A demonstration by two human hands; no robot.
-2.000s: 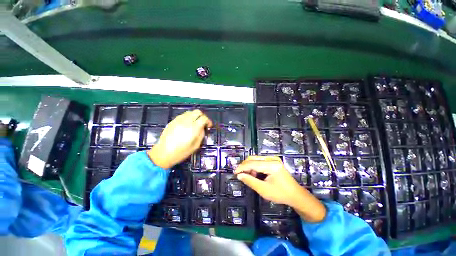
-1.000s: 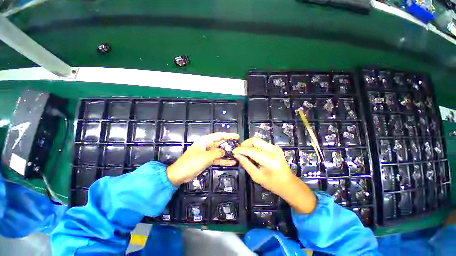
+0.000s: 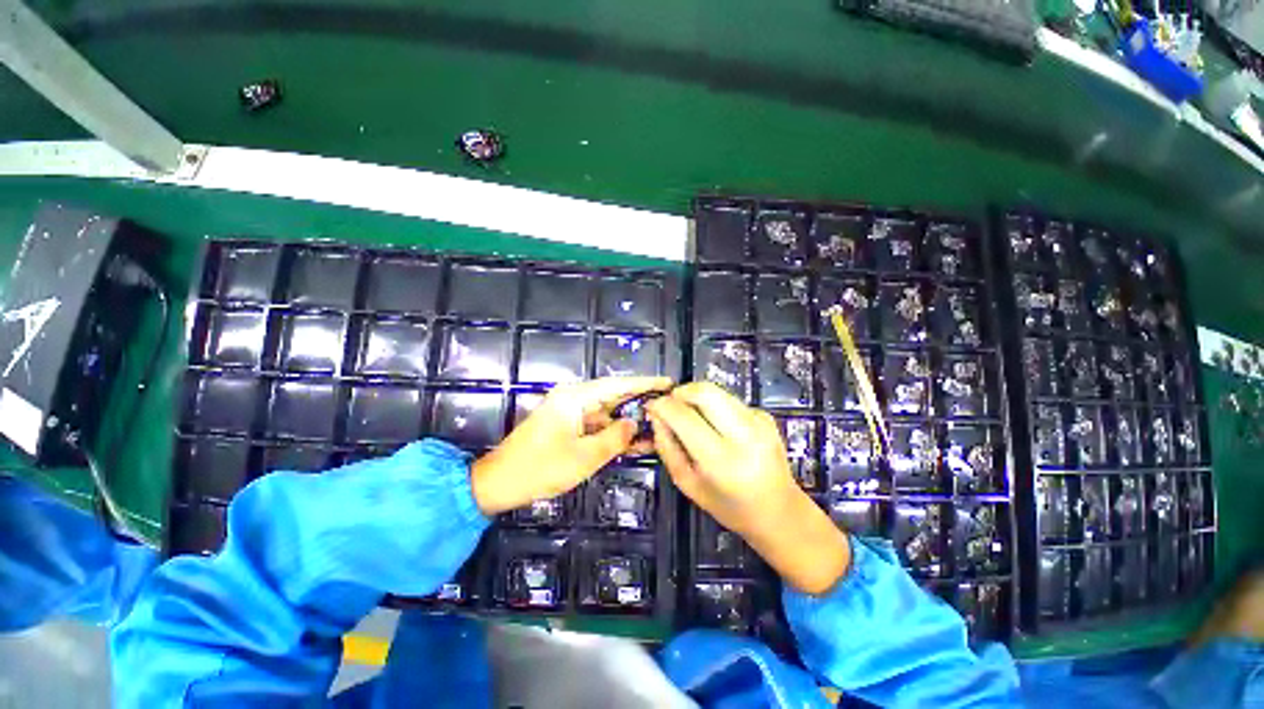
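My left hand (image 3: 562, 441) is closed around a small black electronic module (image 3: 635, 413) above the right side of the left blister tray (image 3: 402, 363). My right hand (image 3: 724, 460) meets it from the right, its fingertips on the module; whether they pinch a small part is hidden. Black modules (image 3: 617, 578) sit in pockets at the near right of the left tray. The middle tray (image 3: 724, 302) holds small silvery components in many pockets, with slim gold-yellow tweezers (image 3: 858, 381) lying across it.
Another filled tray (image 3: 1109, 416) stands at right. A black box (image 3: 63, 326) with a cable is at left. Two loose modules (image 3: 481, 146) lie on the green belt (image 3: 624, 111) behind a white rail (image 3: 416, 197). A blue bin (image 3: 1162, 61) is far right. Blue sleeves of other people show at both edges.
Since two seconds ago, both hands have come together around a module. In the last second they stay together, with the module turned and more covered. The whole view has shifted slightly.
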